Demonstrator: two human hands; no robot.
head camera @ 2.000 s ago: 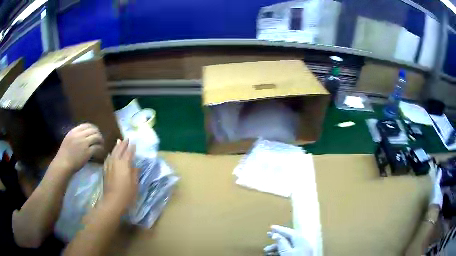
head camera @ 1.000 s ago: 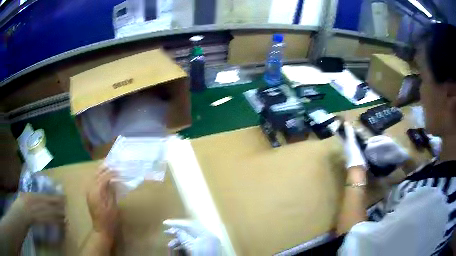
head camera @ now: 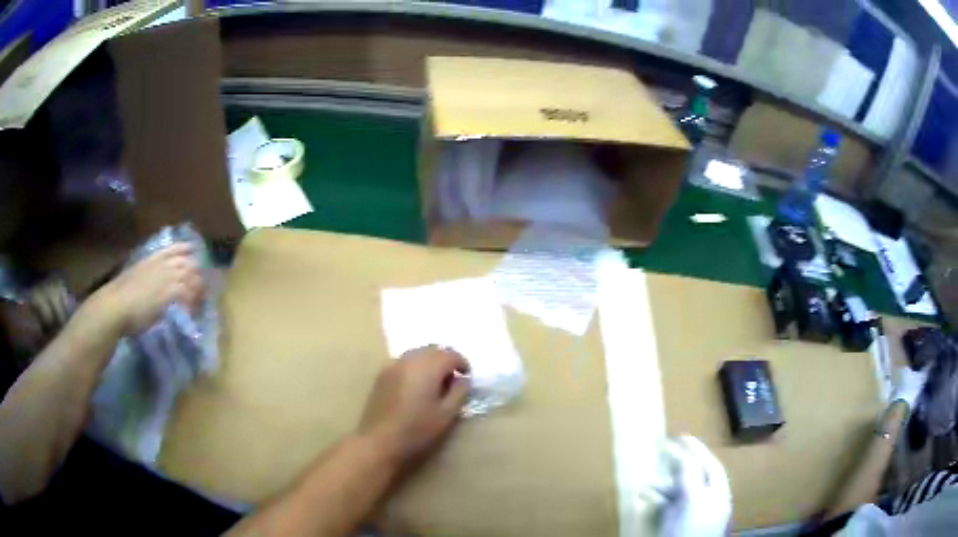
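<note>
My left hand (head camera: pixel 415 390), bare, is shut on the near edge of a white bubble bag (head camera: pixel 452 317) lying flat on the cardboard sheet. A black product box (head camera: pixel 750 400) with white print lies alone to the right of the white strip (head camera: pixel 631 367). My right hand (head camera: pixel 693 488), in a white glove, is blurred at the strip's near end; its fingers cannot be made out. Another bubble bag (head camera: pixel 554 283) lies in front of the supply carton (head camera: pixel 557 105), which holds more pale bags.
At left, another person's hand (head camera: pixel 168 285) grips silvery bagged products (head camera: pixel 158 362) beside an open packing carton (head camera: pixel 173 126). A tape roll (head camera: pixel 276 159) lies on white paper. Black boxes (head camera: pixel 814 309), a water bottle (head camera: pixel 814 173) and another worker's gloved hand (head camera: pixel 903 388) are at right.
My left hand has brought a bubble bag nearer, away from the supply carton. A black box now lies right of the strip. The other person at left has taken hold of the bagged products.
</note>
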